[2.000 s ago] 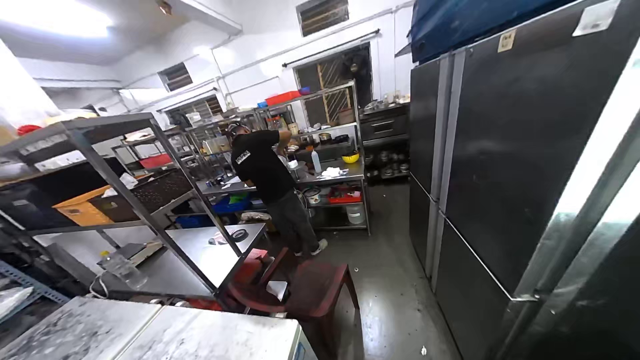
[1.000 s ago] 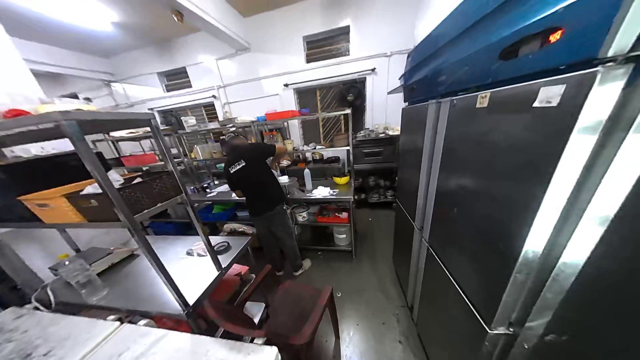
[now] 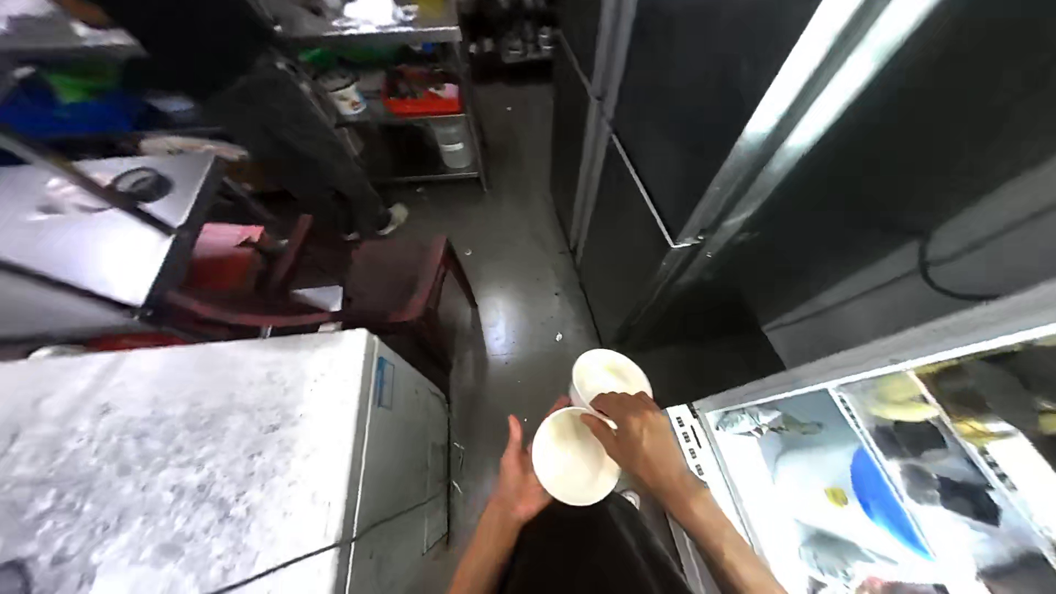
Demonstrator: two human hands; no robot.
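Two white round bowls or tubs are in my hands at the lower middle of the head view. My left hand (image 3: 521, 478) has its palm against the side of the nearer white bowl (image 3: 575, 459), its thumb raised clear of the rim. With fingers over the adjoining rims, my right hand (image 3: 634, 429) grips the farther white bowl (image 3: 608, 376) and touches the nearer one. The two rims meet or overlap. Both insides look pale; whether they hold anything cannot be told.
At left stands a white-topped chest or cabinet (image 3: 190, 445), with a dark red plastic chair (image 3: 388, 280) beyond it. A person (image 3: 272, 107) stands by steel shelving. Dark refrigerator doors (image 3: 701, 91) line the right, above a lit case with glass panels (image 3: 808, 487).
The view has swung down sharply. Both my hands and the two white bowls now show; neither earlier frame had them in view.
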